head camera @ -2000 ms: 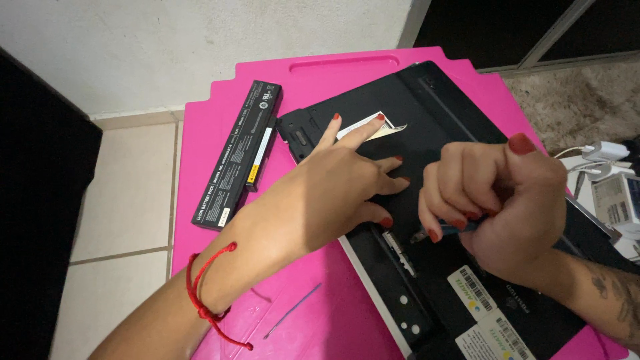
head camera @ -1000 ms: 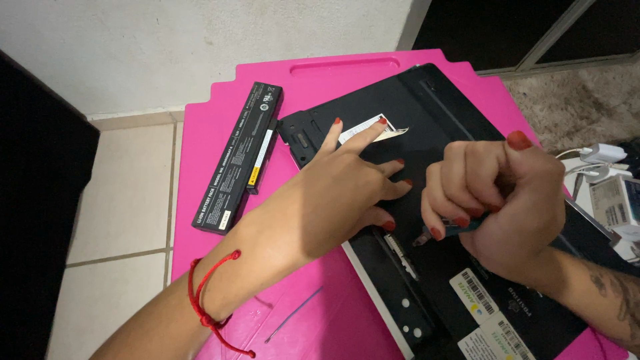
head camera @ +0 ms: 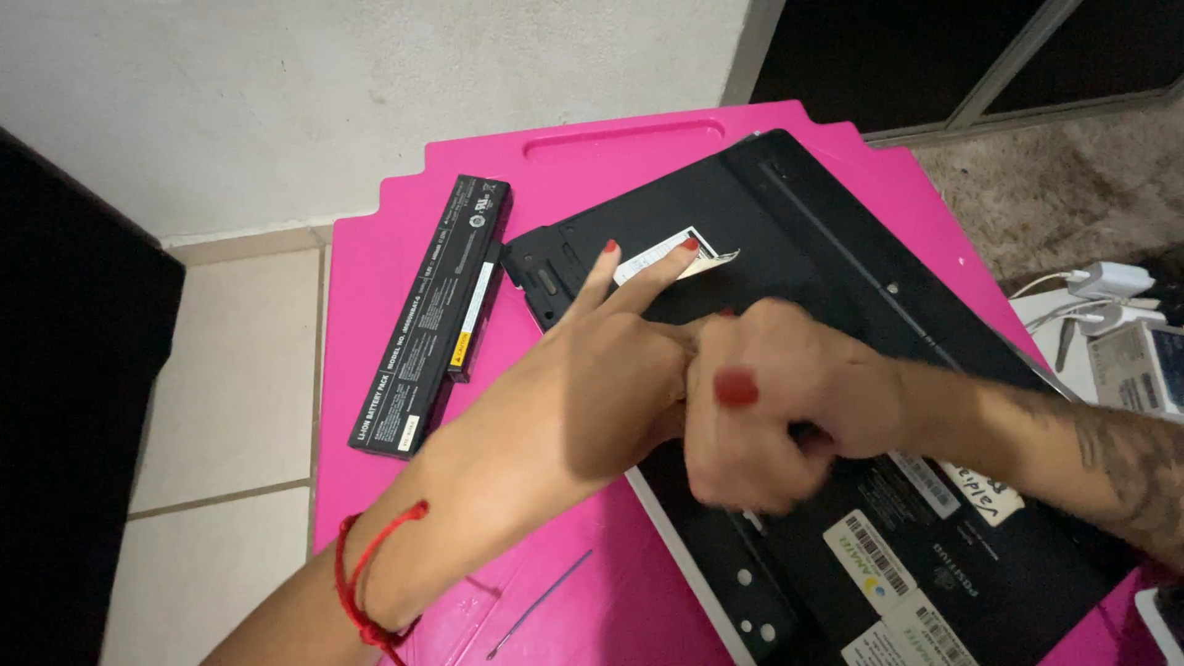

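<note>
A black Positivo laptop lies bottom side up, its battery bay uncovered near the front edge. My left hand is spread over it, two fingertips touching a partly peeled white label; the other fingers are mostly hidden. My right hand, blurred and curled into a fist, is over the laptop against my left fingers; whatever is inside it is hidden. Left of the laptop is a black Li-ion battery pack. A thin dark rod lies below my left forearm.
A pink plastic table holds these things, with a pale wall behind it. White chargers with cables and a box are at the right. A black surface stands at the left edge beside floor tiles.
My right hand has moved left, up against my left hand. The thin tool seen in it earlier is now out of sight. My left hand stays on the laptop.
</note>
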